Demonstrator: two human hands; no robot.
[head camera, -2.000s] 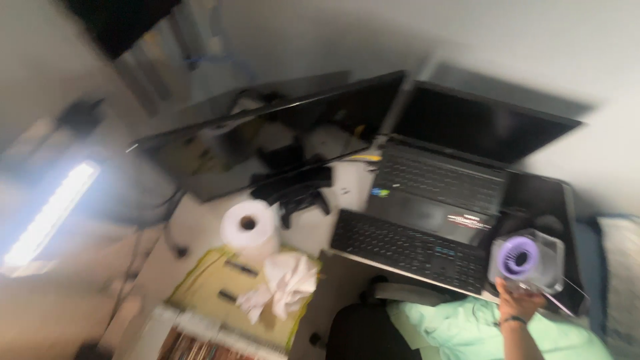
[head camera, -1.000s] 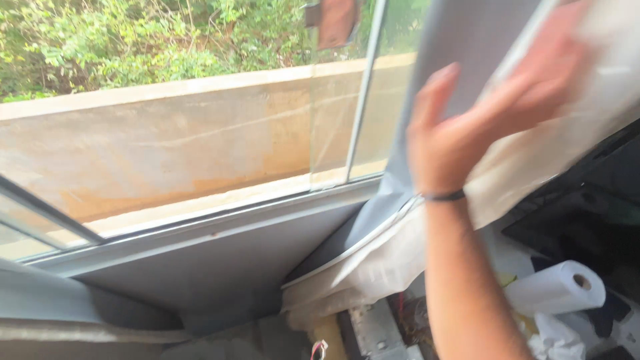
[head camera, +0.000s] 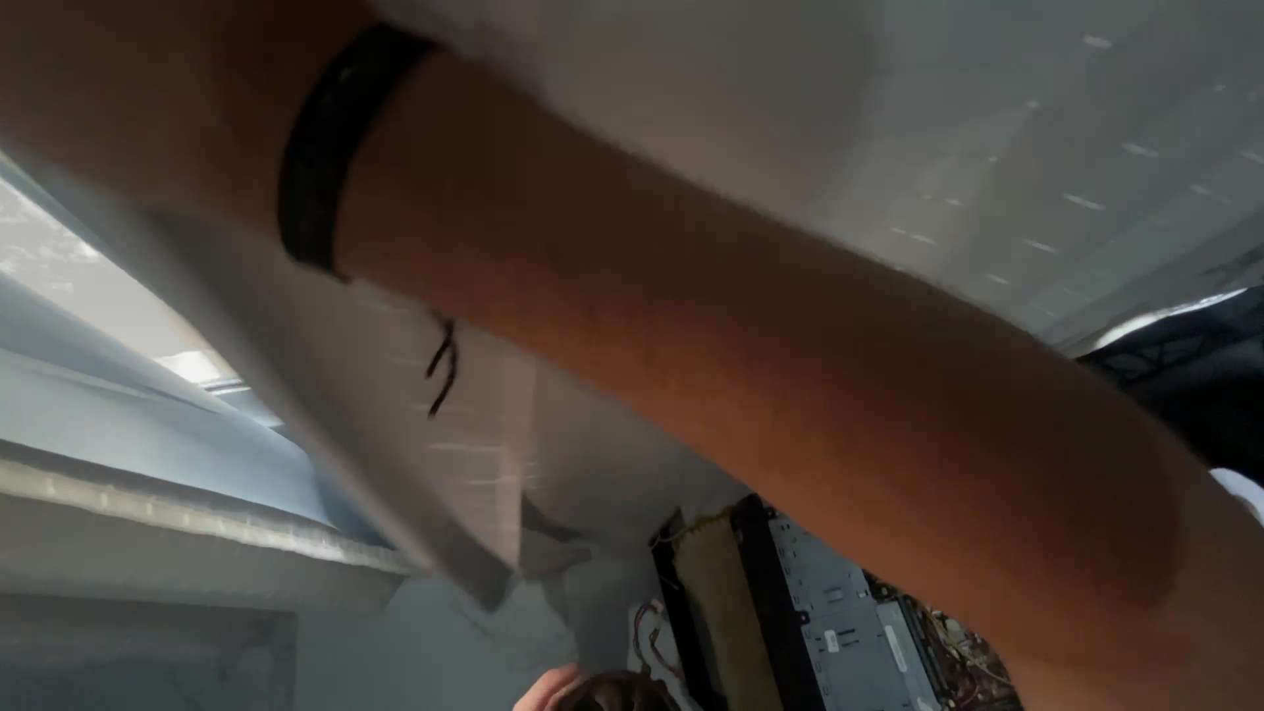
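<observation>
My right forearm crosses the view from the lower right, with a black band at the wrist. Only the near part of my right hand (head camera: 148, 109) shows, dark and blurred at the upper left; its fingers are out of view. It is close to a pale curtain (head camera: 375, 395) that hangs around and below the arm. Skin, perhaps part of my left hand (head camera: 549, 685), shows at the bottom edge beside a dark brown rounded thing (head camera: 617, 691); whose it is and what it holds cannot be told.
Bright window glass (head camera: 89, 247) lies at the left, over a curtain with a pale hem (head camera: 197, 518). At the lower right stands an open computer case (head camera: 839, 632) with a yellowish panel (head camera: 726, 602) and wires. A dark object (head camera: 1185, 375) is at the right edge.
The view has swung strongly from the desk to the window and curtain. My right hand, spread before the curtain a second ago, is now largely beyond the upper left edge.
</observation>
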